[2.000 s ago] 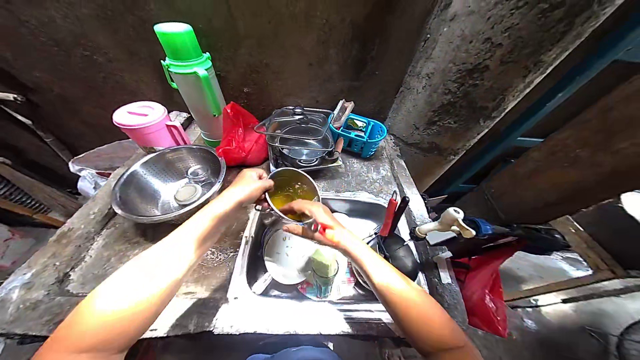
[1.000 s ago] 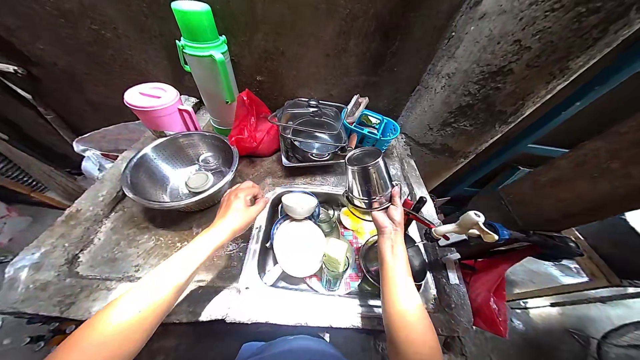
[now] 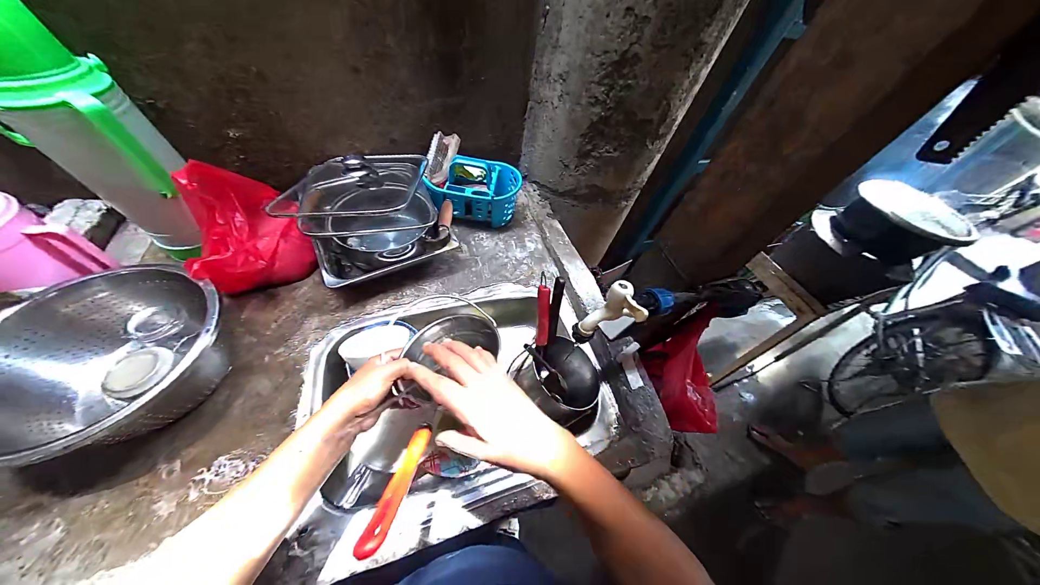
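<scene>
A metal pot [image 3: 455, 329] with a thin wire handle is held over the steel sink [image 3: 520, 305]. My left hand [image 3: 374, 394] grips its near left side. My right hand [image 3: 491, 410] lies across the pot's mouth and near rim, fingers partly bent; its fingertips cover part of the inside. A white bowl [image 3: 374, 345] sits in the sink behind my left hand. An orange-handled utensil [image 3: 394, 496] leans over the sink's front edge, its far end hidden. To the right, a black ladle [image 3: 575, 370] and a red-handled utensil [image 3: 542, 317] stand in a pan in the sink.
A steel colander [image 3: 187, 390] with small dishes is at left, by a red plastic bag [image 3: 244, 236], a green-topped flask [image 3: 122, 138] and a pink jug [image 3: 49, 252]. Behind are glass-lidded cookware [image 3: 374, 215] and a blue basket [image 3: 487, 191]. A tap [image 3: 613, 313] juts at right; a person's leg [image 3: 877, 439] shows beyond.
My left hand has moved from the counter beside the sink to the pot. The pot, upright in my right hand a second ago, is now lower over the sink. The view has shifted right and closer.
</scene>
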